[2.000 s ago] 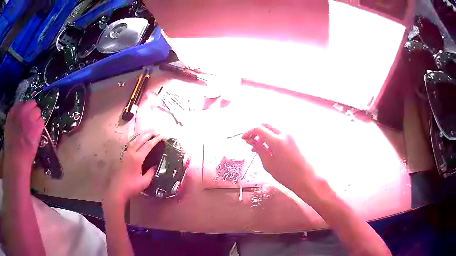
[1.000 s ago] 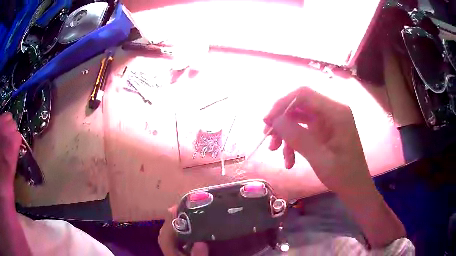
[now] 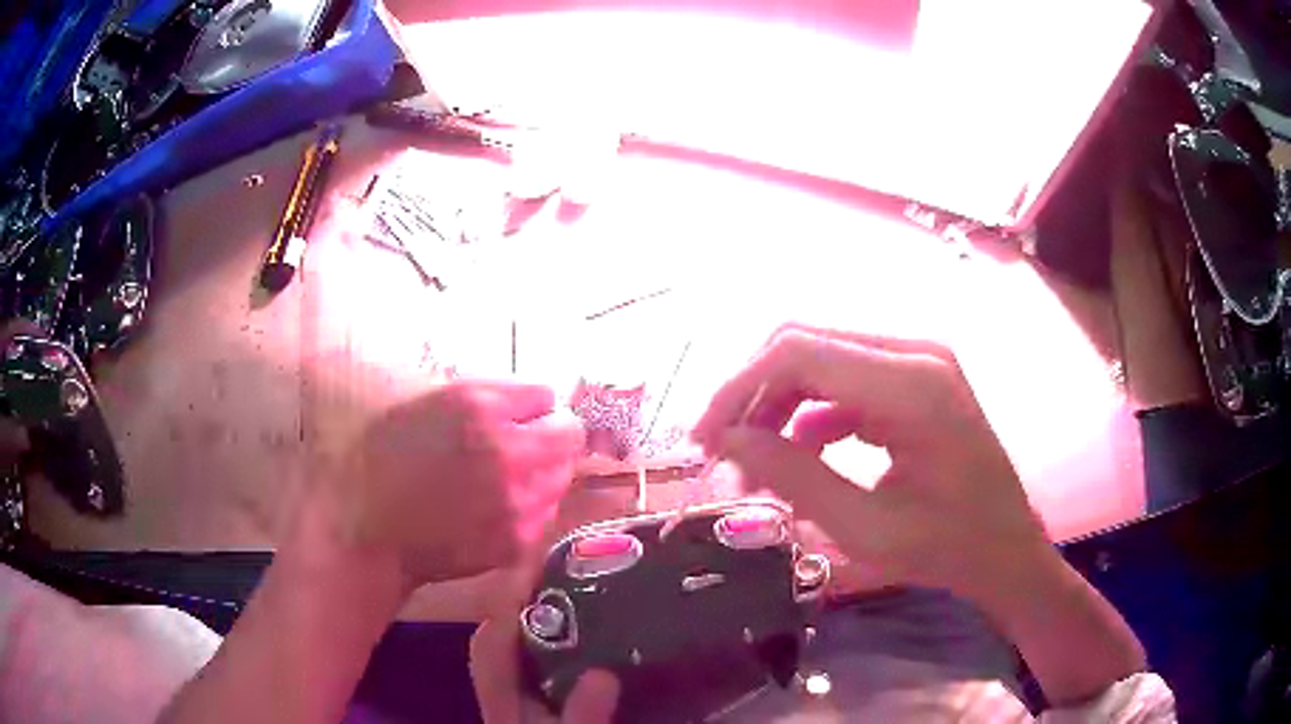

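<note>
A dark glossy model car body [image 3: 680, 615] with two red lamps and round silver-rimmed lenses sits at the bottom centre, lamp end up. My left hand [image 3: 498, 665] holds it from the left and below; a thumb or finger shows on its lower face and the rest is hidden. My right hand [image 3: 885, 460] pinches a thin pale stick [image 3: 760, 406] above the body's right half. The stick's lower end points down toward the body's upper edge; glare hides whether it touches. A dark mottled patch [image 3: 610, 410], perhaps small parts or glue, lies on the bench behind the body.
Another person's hand [image 3: 460, 474] reaches in from the lower left, close beside the body. A yellow-black knife [image 3: 295, 219], thin sticks [image 3: 406, 226] and a blue tray [image 3: 248, 120] lie behind. Car bodies sit at left [image 3: 64, 410] and right [image 3: 1225, 226]. Strong glare covers the back.
My left hand brought the body from the bench to the bottom centre, lamp end up. My right hand has lowered the stick nearer to it. The other person's hand has moved in from the far left.
</note>
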